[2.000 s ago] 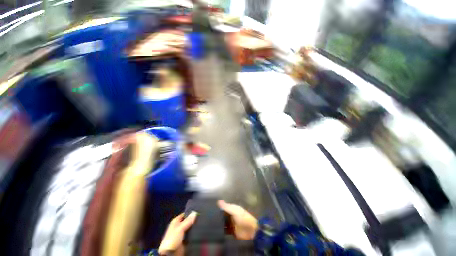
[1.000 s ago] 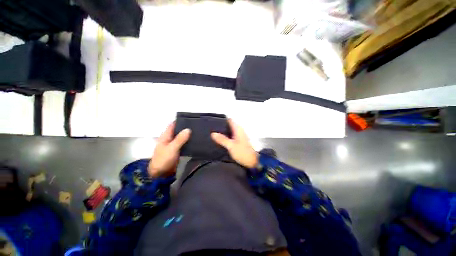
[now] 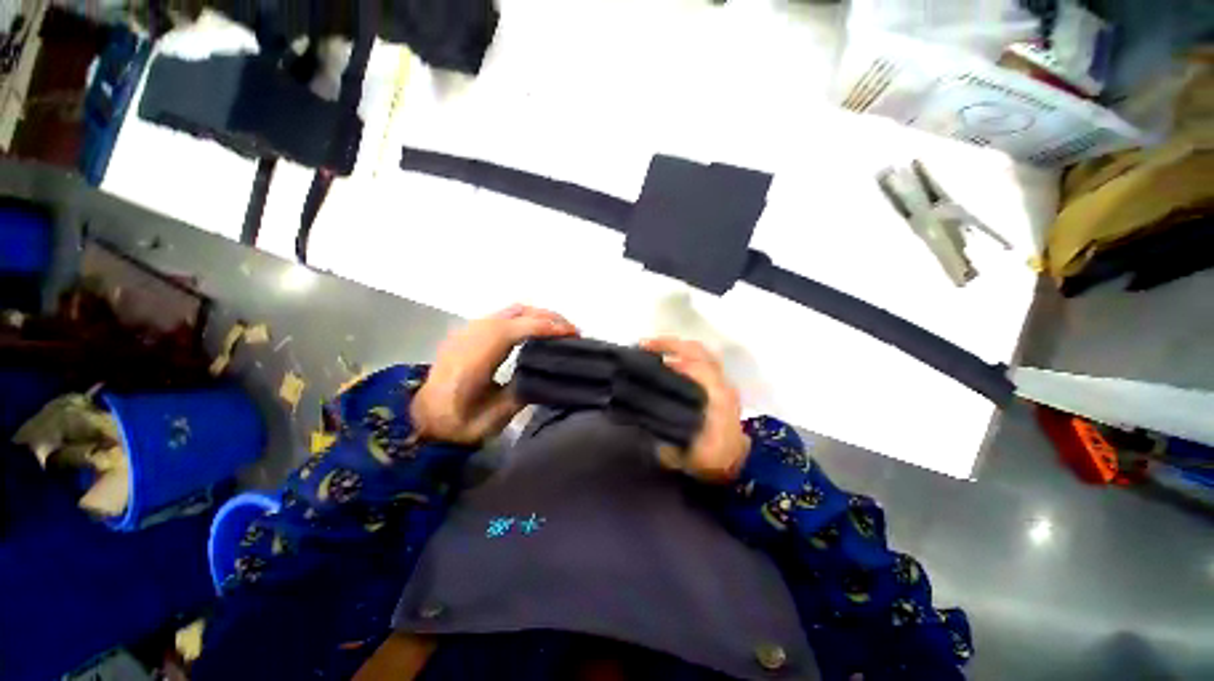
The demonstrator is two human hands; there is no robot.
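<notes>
My left hand point(image 3: 482, 375) and my right hand point(image 3: 706, 412) hold a stack of black pieces point(image 3: 606, 378) between them, in front of my apron at the table's front edge. The stack shows its layered side and is split in two parts at the middle. Another stack of black pieces point(image 3: 698, 220) lies on the white table point(image 3: 852, 386), on top of a long black strap point(image 3: 865, 319) that runs out from under it on both sides.
Metal snips point(image 3: 939, 220) lie on the table at right, near a printed white bag point(image 3: 992, 113). More black stacks point(image 3: 246, 107) with straps lie at left. Blue bins point(image 3: 193, 446) stand at lower left. Yellowish scraps point(image 3: 292, 389) are on the floor. Brown paper point(image 3: 1132, 213) is at far right.
The held stack was flat with its top face showing; now its layered side shows and it is parted at the middle. The view has turned, so the table now slants down to the right.
</notes>
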